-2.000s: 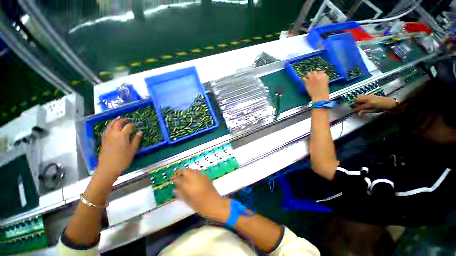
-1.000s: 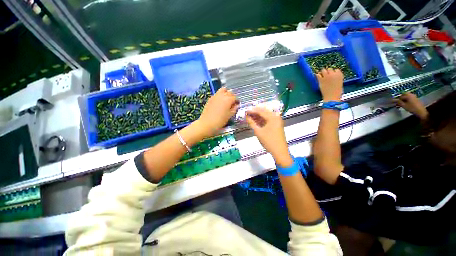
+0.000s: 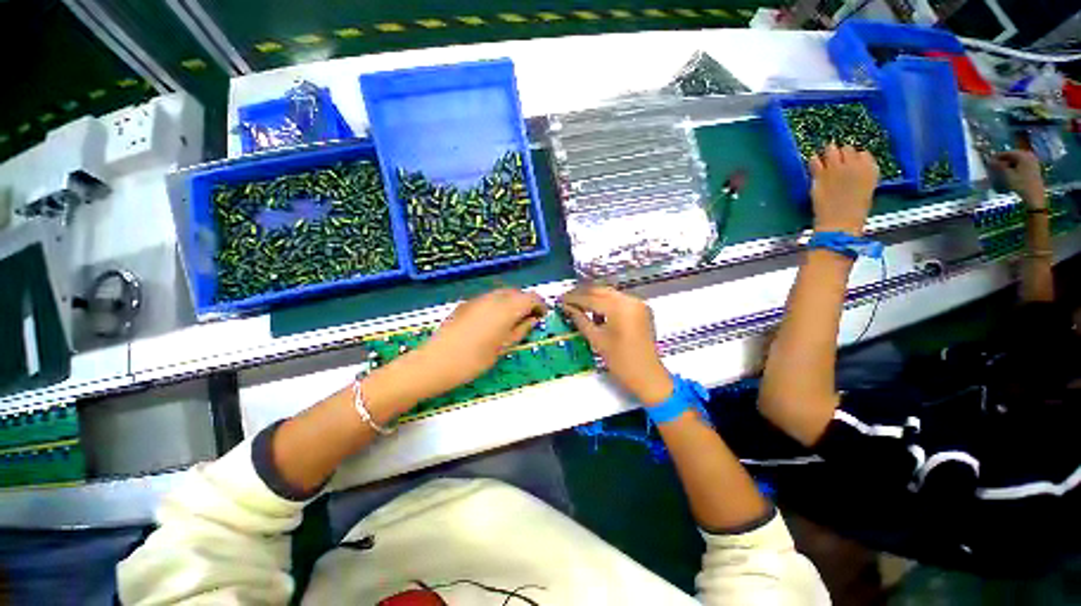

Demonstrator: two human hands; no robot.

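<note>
A green PCB panel (image 3: 498, 376) lies on the conveyor in front of me, with small parts standing on it. My left hand (image 3: 488, 334) is over the panel's upper right part, fingertips bent together. My right hand (image 3: 616, 335) is just right of it, over the panel's right end, thumb and finger pinched close to the left fingertips. Small dark bits show at the fingertips, too small and blurred to tell what they are. Two blue bins, the left one (image 3: 190, 243) and the right one (image 3: 445, 113), hold dark capacitors with yellow-green stripes behind the conveyor.
A silvery ribbed stack (image 3: 628, 189) lies right of the bins, with a thin red-handled tool (image 3: 733, 185) beside it. A small blue box (image 3: 344, 124) stands behind the left bin. Another worker's hand (image 3: 844, 187) reaches to a further blue bin (image 3: 792, 142). Another board (image 3: 42, 447) lies far left.
My left hand went from the left bin towards the silvery stack, then down over the panel. My right hand moved from the panel to the stack's lower edge, then down to the panel's right end.
</note>
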